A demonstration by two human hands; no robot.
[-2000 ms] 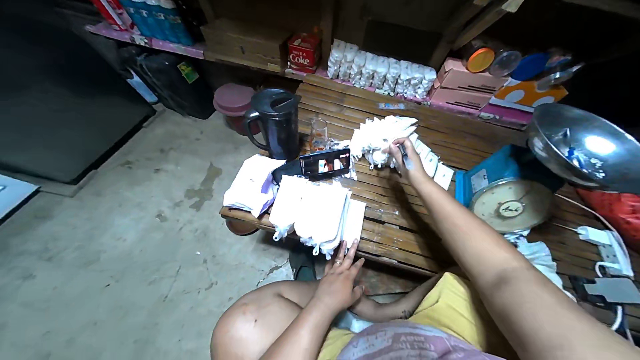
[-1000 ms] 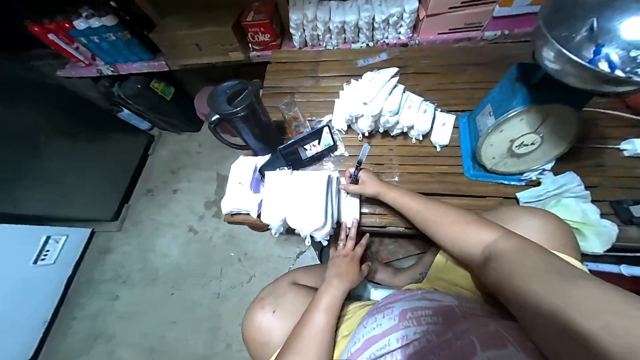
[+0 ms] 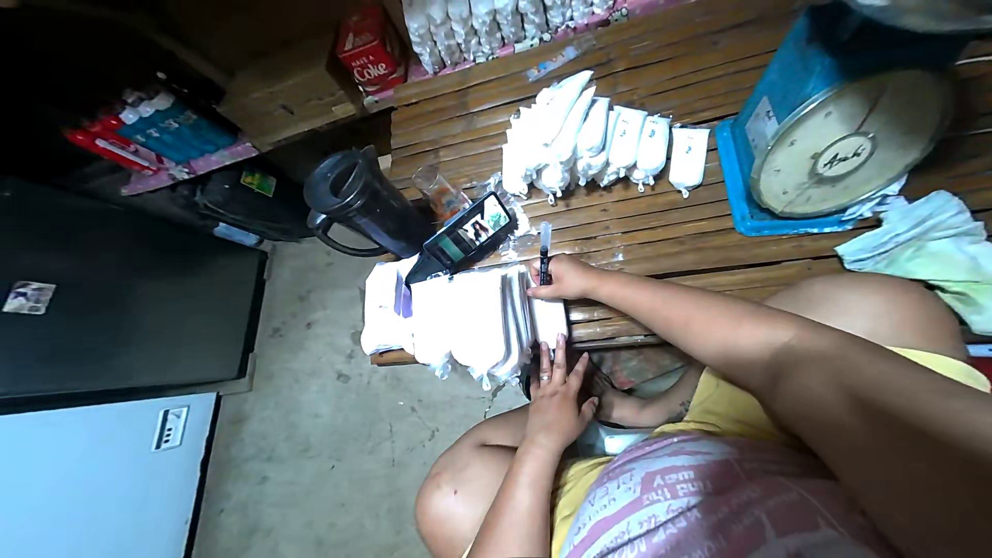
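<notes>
A black marker pen (image 3: 545,263), its clear cap pointing away from me, is held in my right hand (image 3: 564,277). That hand rests on the far end of a white filled plastic bag (image 3: 549,318), and the pen tip is hidden. My left hand (image 3: 556,395), fingers spread and a ring on one, touches the bag's near end. Just left of it stand tightly packed white bags (image 3: 473,318) at the table's edge. Farther back lies a second group of white bags (image 3: 589,143), with a single bag (image 3: 688,159) at its right, bearing small marks.
A phone (image 3: 471,232) playing a picture leans behind the packed bags. Near it are a dark pitcher (image 3: 364,201) and a clear glass (image 3: 440,192). A blue dial scale (image 3: 837,147) and a cloth (image 3: 922,248) are at right on the slatted bamboo table (image 3: 659,244).
My right hand, over the far group of bags two seconds ago, has come back with the pen to the bag by my left hand. The view has moved closer.
</notes>
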